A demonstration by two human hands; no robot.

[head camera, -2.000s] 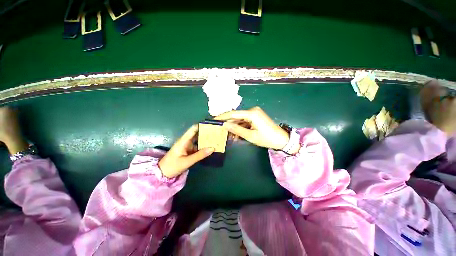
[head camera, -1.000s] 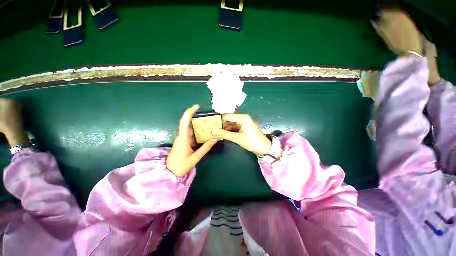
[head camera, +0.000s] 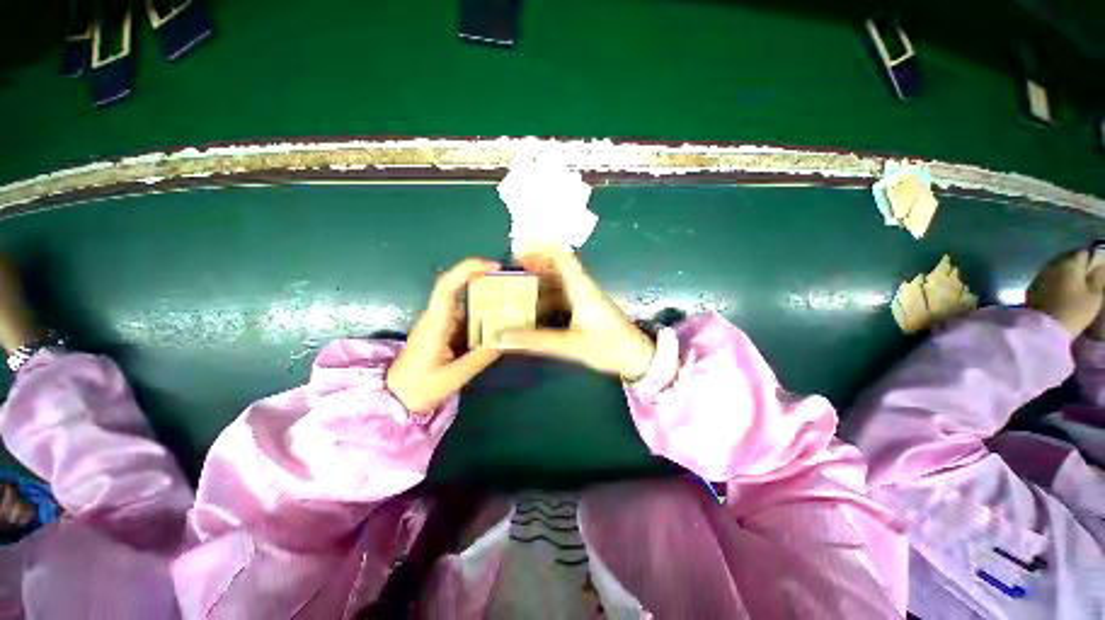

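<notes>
A housing with a pale tan square sheet [head camera: 503, 308] on its upper face is held between my two hands above the bench. A thin dark edge shows along its far side. My left hand [head camera: 442, 345] grips its left side, with the thumb at the near left corner. My right hand [head camera: 576, 321] is at its right side, with the thumb along the near edge. The right fingers are partly blurred. A pile of loose white sheets [head camera: 545, 206] lies just beyond my hands, against the edge strip.
Housings [head camera: 490, 22] lie on the green conveyor belt [head camera: 364, 85] beyond the edge strip [head camera: 303, 160]. Tan sheets [head camera: 933, 294] lie near the right-hand neighbour's hand [head camera: 1066, 291]. The left-hand neighbour's sleeve [head camera: 91, 424] is at the left.
The housings on the belt have moved left. My right hand has moved inward against the held housing, its thumb now along the near edge. The right-hand neighbour's arm has drawn back from the belt.
</notes>
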